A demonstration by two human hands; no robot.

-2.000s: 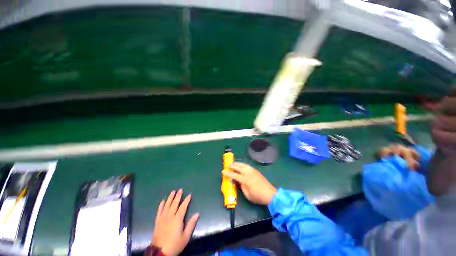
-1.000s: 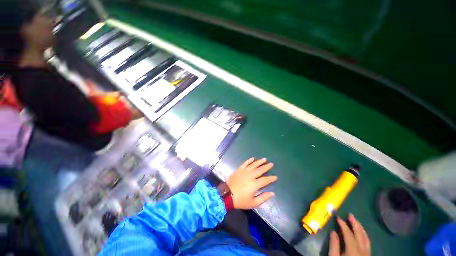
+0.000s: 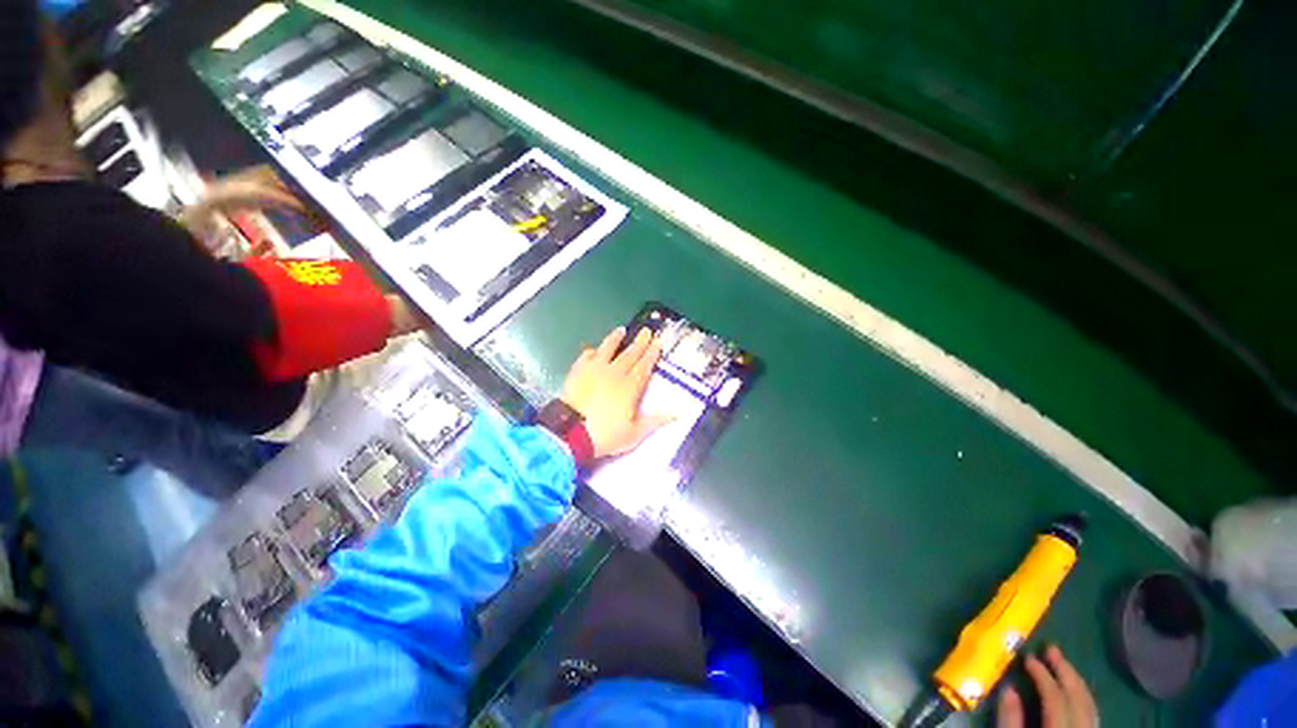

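Observation:
An open-backed tablet assembly (image 3: pixel 691 427) lies on the green bench in front of me, its board end pointing up and away. My left hand (image 3: pixel 615 405) lies over its left edge, fingers on the dark frame and thumb across the silvery-white area, partly hiding it. A yellow-orange electric screwdriver (image 3: pixel 1007 619) lies on the bench at the lower right, black tip pointing up and right. My right hand (image 3: pixel 1048 697) is beside its lower end, fingers apart and apparently empty; the rest is cut off by the bottom edge.
A tablet on a white sheet (image 3: pixel 605 228) and several more tablets (image 3: pixel 427 168) line the bench at upper left. A clear component tray (image 3: pixel 178 605) holds boards below them. Another person's red-banded sleeve (image 3: pixel 324 316) is at left. A dark round dish (image 3: pixel 1159 633) lies right of the screwdriver.
My left hand has moved left from the bare bench onto the tablet assembly. The tablet has shifted slightly right along the bench. The screwdriver stays on the bench beside my right hand.

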